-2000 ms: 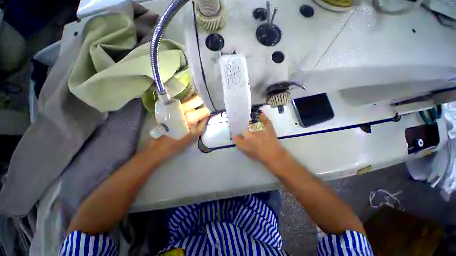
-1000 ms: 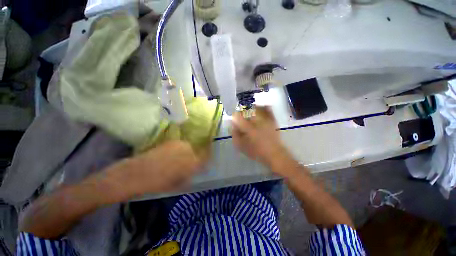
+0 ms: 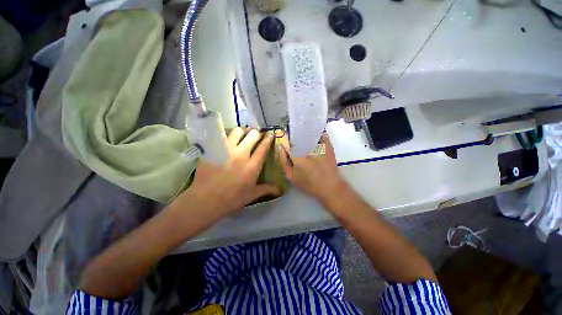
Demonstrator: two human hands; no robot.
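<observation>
The yellow-green cloth runs from the pile at the left, under the lamp head, to the needle area. My left hand lies on it with fingers spread, pressing it down left of the needle. My right hand is at the cloth's right edge beside the needle, fingertips on it and partly hidden behind the machine's white guard. The needle and presser foot are mostly hidden. The grey-brown cloth lies under the yellow-green cloth at the left.
A gooseneck lamp stands left of the white sewing machine head. A black phone-like rectangle lies on the bed. Green-handled snips and a small black panel are at the right. White cloth hangs beyond the table's right end.
The yellow-green cloth has come to the needle area from the left. My left hand has moved back, then up onto the cloth. My right hand has stayed near the needle.
</observation>
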